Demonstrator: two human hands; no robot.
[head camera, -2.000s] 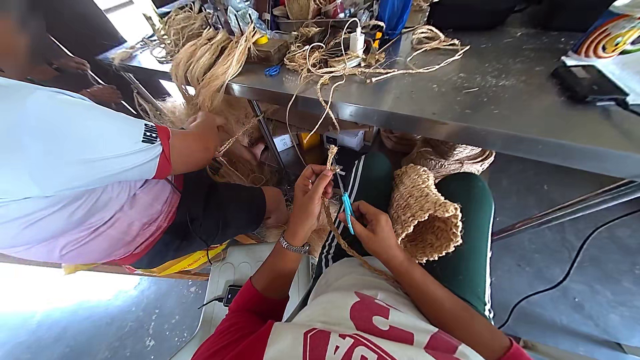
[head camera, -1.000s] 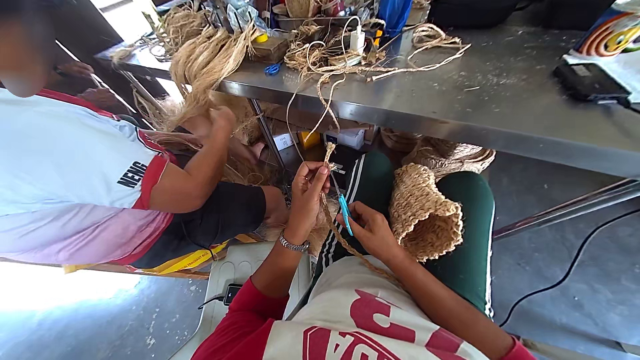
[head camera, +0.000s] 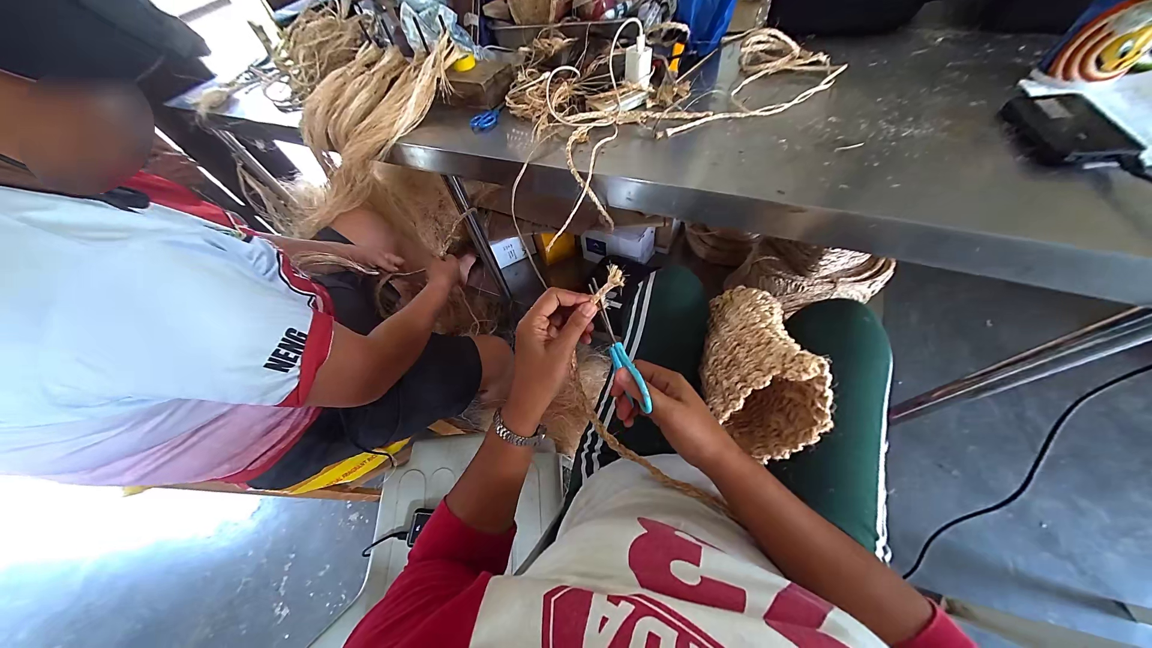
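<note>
My left hand (head camera: 551, 340) pinches a braided natural-fibre cord (head camera: 621, 450) near its frayed end, which sticks up above the fingertips. The rest of the cord hangs down and runs across my lap. In my right hand (head camera: 666, 403) is a pair of scissors with light-blue handles (head camera: 632, 376); the blades point up at the cord's end, close by my left fingertips. Whether the blades touch the cord I cannot tell. A woven fibre basket (head camera: 765, 378) lies tilted on my thighs, right of my right hand, its opening facing me.
Fibre bundles (head camera: 369, 108), loose cords (head camera: 774, 63), blue-handled scissors (head camera: 484, 119) and a white power adapter (head camera: 637, 65) lie on the metal table (head camera: 900, 162). At left a co-worker (head camera: 162, 315) handles fibres. Coiled braid (head camera: 819, 270) sits under the table; a black cable (head camera: 1035, 477) crosses the floor.
The co-worker's arm has come down from the fibre bundle at the table edge, and both of that person's hands now show lower. My hands have stayed nearly in place, with cord and scissors.
</note>
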